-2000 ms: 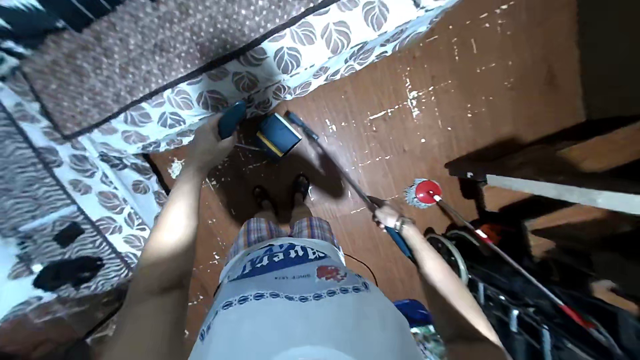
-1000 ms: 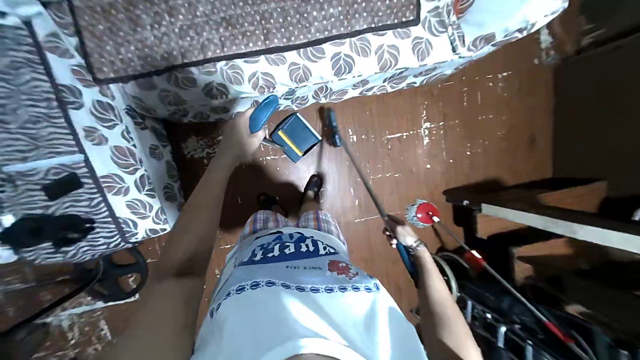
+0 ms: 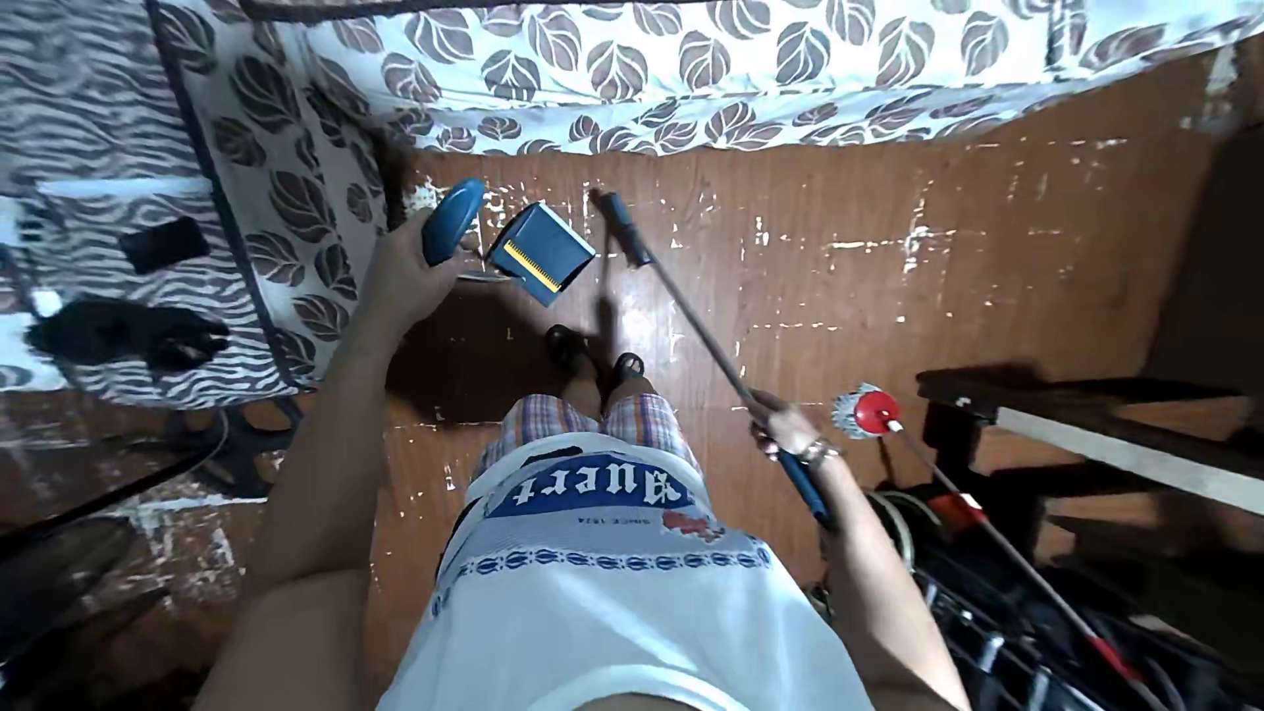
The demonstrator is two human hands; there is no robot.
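My left hand grips the blue handle top of a long-handled dustpan. The blue dustpan, with a yellow toothed strip, hangs or stands just right of that hand; whether it touches the floor I cannot tell. My right hand is closed around the pole of a broom, near its blue grip. The broom head points away from me, a little right of the dustpan, with a gap between them.
Leaf-patterned fabric covers the furniture ahead and at the left. A mop with a red head leans at the right, beside a dark wooden bench or table. My feet stand on the worn wood-look floor. A black phone-like object lies at the left.
The broom head has moved away from the dustpan, leaving a wider gap than one second ago. Both hands keep their holds. The view has shifted.
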